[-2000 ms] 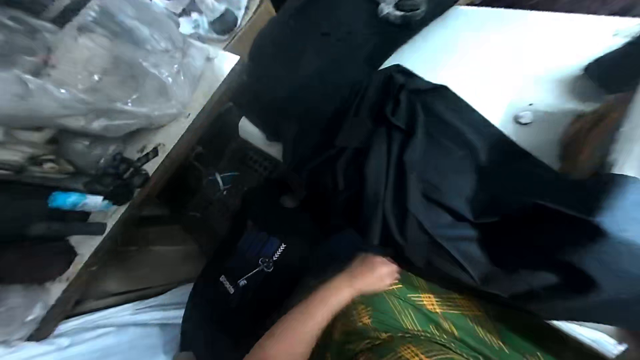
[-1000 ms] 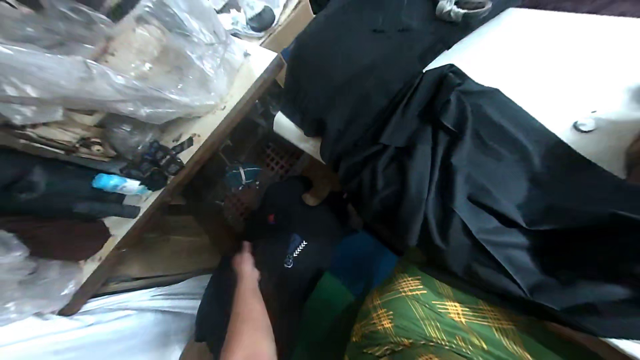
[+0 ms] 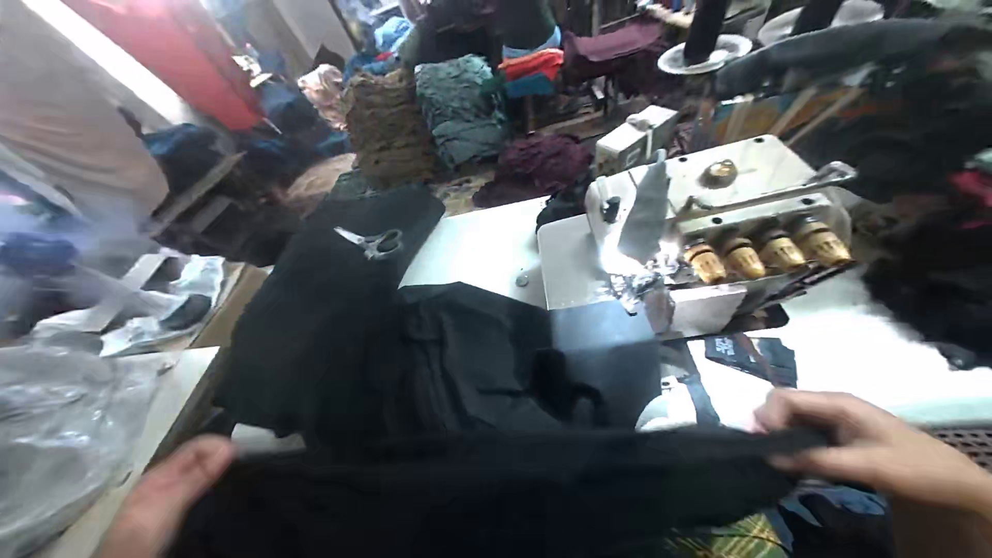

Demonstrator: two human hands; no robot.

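Observation:
A black fabric piece is stretched across the bottom of the view between both hands. My left hand, blurred, grips its left end. My right hand pinches its right end between thumb and fingers. Beyond it, more black cloth lies over the white table, up to an overlock sewing machine with several yellowish thread-tension knobs. Small scissors rest on black cloth at the upper left of the table.
Stacks of folded fabric stand behind the table, beside a maroon cloth heap. Thread cone holders are at the upper right. Clear plastic bags lie on a side shelf at left. A dark printed piece lies below the machine.
The view has swung up to show the sewing machine. My left hand, earlier low over dark printed cloth, is now at the left end of the stretched black fabric; my right hand has come into view holding the other end.

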